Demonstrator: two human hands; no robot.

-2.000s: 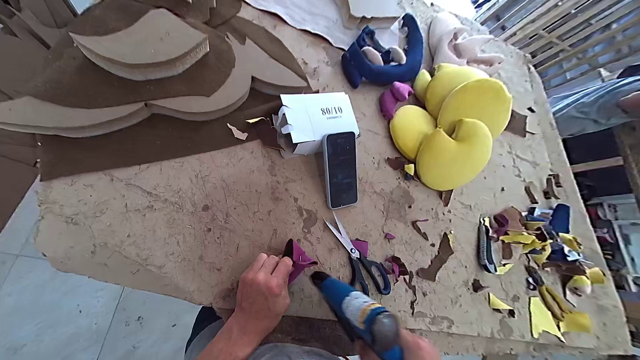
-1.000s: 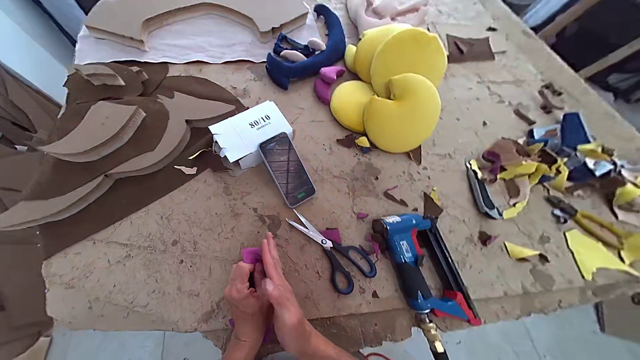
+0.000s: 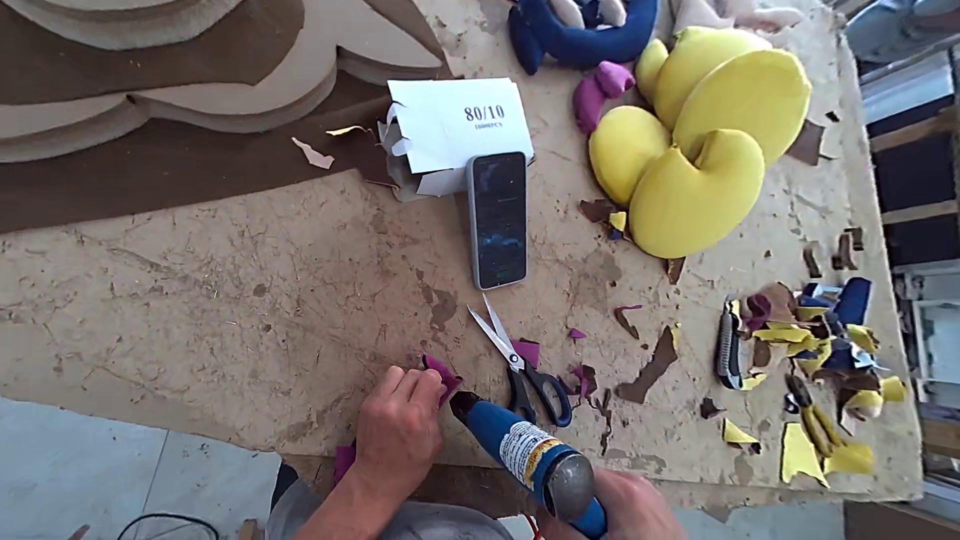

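Observation:
My left hand [image 3: 401, 420], near the table's front edge, pinches a small purple fabric-covered piece [image 3: 442, 377]. In my right hand [image 3: 630, 506] is a blue pneumatic stapler [image 3: 517, 450], its dark nose close beside the purple piece; whether they touch is unclear. Scissors [image 3: 517, 364] with dark handles lie partly spread just beyond the stapler. More purple fabric [image 3: 343, 461] shows by my left wrist. A phone [image 3: 498, 221] leans on a white staple box [image 3: 461, 124] beyond the scissors.
Yellow padded shapes [image 3: 697, 195], a purple padded piece [image 3: 592, 97] and a blue one [image 3: 592, 41] lie at the back. At right are a utility knife [image 3: 727, 345], yellow-handled pliers [image 3: 817, 420] and fabric scraps [image 3: 802, 330]. Foam shapes [image 3: 240, 97] cover the back left.
One second ago the stapler lay on the table right of the scissors and both hands were together at the purple piece. Now my right hand has picked it up and brought it there.

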